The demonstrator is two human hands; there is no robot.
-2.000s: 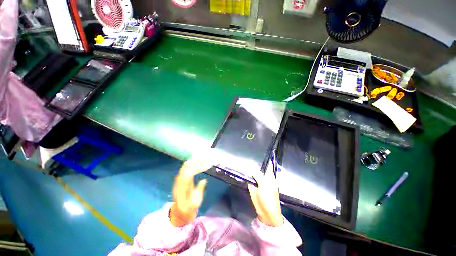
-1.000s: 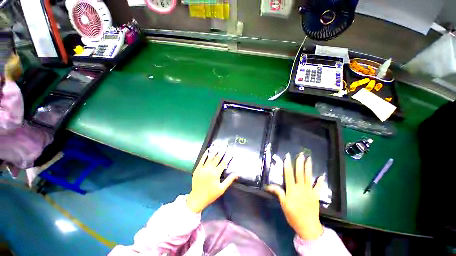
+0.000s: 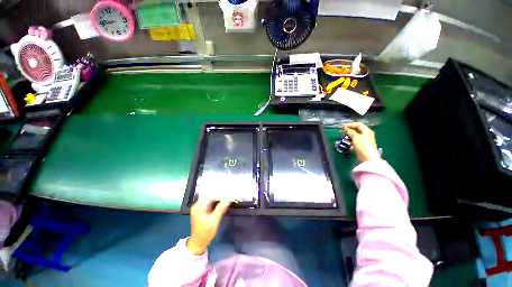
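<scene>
The black two-slot tray [image 3: 261,212] lies on the green bench. A dark tablet [image 3: 230,160] is in its left slot and another tablet [image 3: 299,162] in its right slot, both face up with a shiny film-like glare. My left hand [image 3: 206,220] is at the tray's lower left edge, thumb and fingers apart, holding nothing visible. My right hand [image 3: 362,141] is right of the tray, fingertips bent together beside a small shiny dark object [image 3: 343,144]. Whether the fingers hold anything cannot be told. The pen is not clearly visible near my right hand and sleeve.
A black accessory tray [image 3: 323,105] with a calculator [image 3: 296,82], orange pieces and a cream slip [image 3: 352,101] stands at the back. A clear crumpled strip [image 3: 320,116] lies below it. A tall black stack [image 3: 446,134] stands at the right. A dark fan [image 3: 289,25] is behind.
The left tablet, tilted up in my hands two seconds ago, now lies in the slot. My right hand has left the right tablet and moved right and up. The view has turned right.
</scene>
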